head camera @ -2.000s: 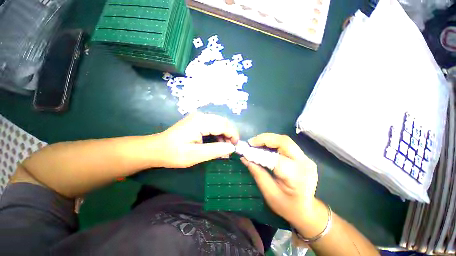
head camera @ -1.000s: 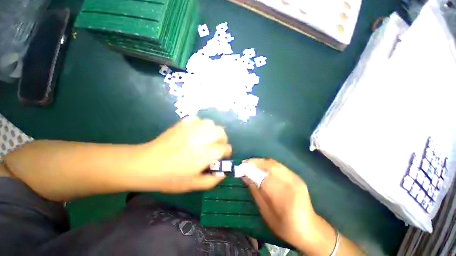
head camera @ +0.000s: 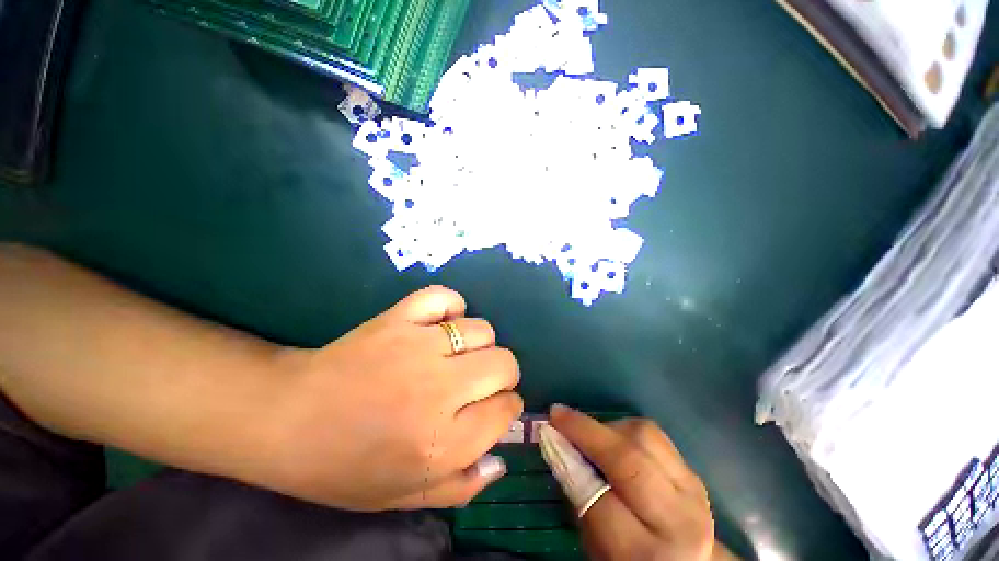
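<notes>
A green PCB panel lies at the bottom centre near the lap. Two small square components show in a row at its top edge, between the hands. My left hand lies over the panel's left part, fingers curled; what is under its fingertips is hidden. My right hand, with a whitish finger cot on one finger, touches the right square component with its fingertips. A bright pile of white plastic spacers lies beyond the hands.
The PCB panel stack stands at the upper left of the pile. A black phone is cut off at the left edge. A perforated board is at the upper right. A white wrapped package bears square components at the right.
The view has moved closer and shifted. Both hands have come lower in the picture, over the panel. The left fingers now cover the left part of the component row.
</notes>
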